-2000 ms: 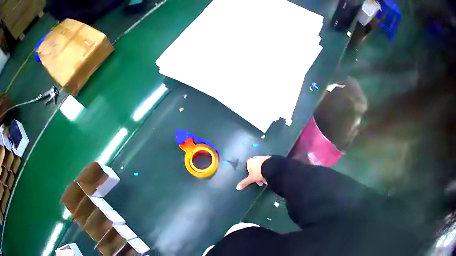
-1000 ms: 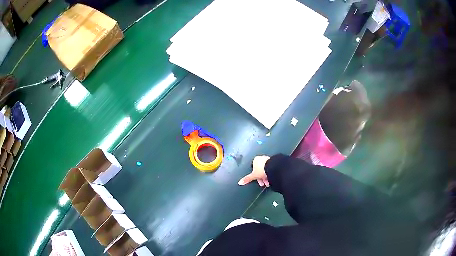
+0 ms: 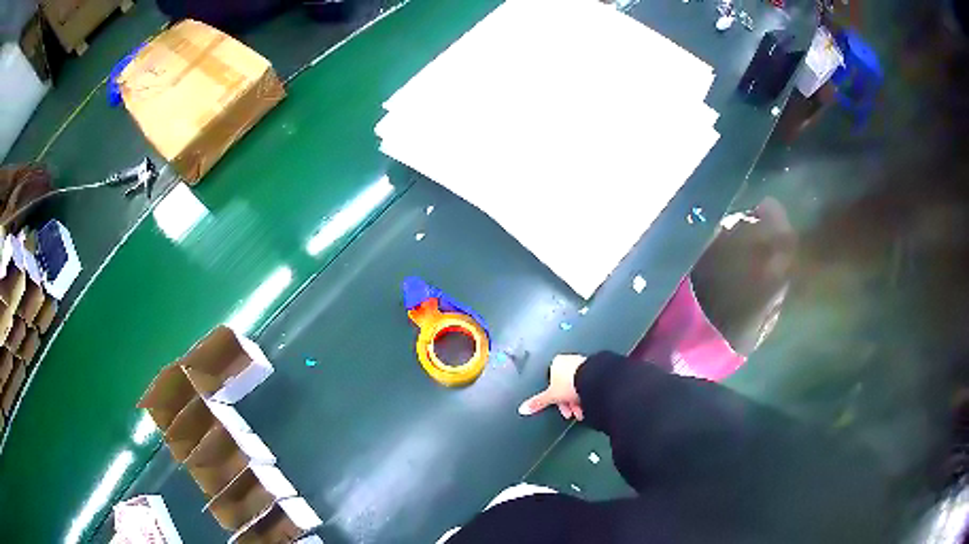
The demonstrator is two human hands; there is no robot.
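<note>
My right hand [image 3: 557, 387] rests at the near bench edge, one digit stretched out to the left and the others bent; it shows nothing in it. My left hand is not in view; a dark sleeve is cut off at the bottom, beside a pale rim that I cannot name. Left of my right hand lies a tape dispenser [image 3: 456, 347] with a yellow-orange ring and a blue end. A stack of large white sheets [image 3: 553, 128] lies beyond. Small open boxes [image 3: 216, 373], brown inside and white outside, stand in a row at the left.
A pink bin [image 3: 696, 336] is beside the right bench edge. A taped shipping carton [image 3: 202, 94] stands across the shiny green strip [image 3: 260, 218]. A black object [image 3: 772, 66] stands at the upper right. More small boxes [image 3: 23, 319] are at the far left. Paper scraps [image 3: 639, 284] dot the bench.
The whole view has shifted, so the bench things appear a little further right. My right hand stays at the bench edge in nearly the same pose. No thing has clearly moved on the bench.
</note>
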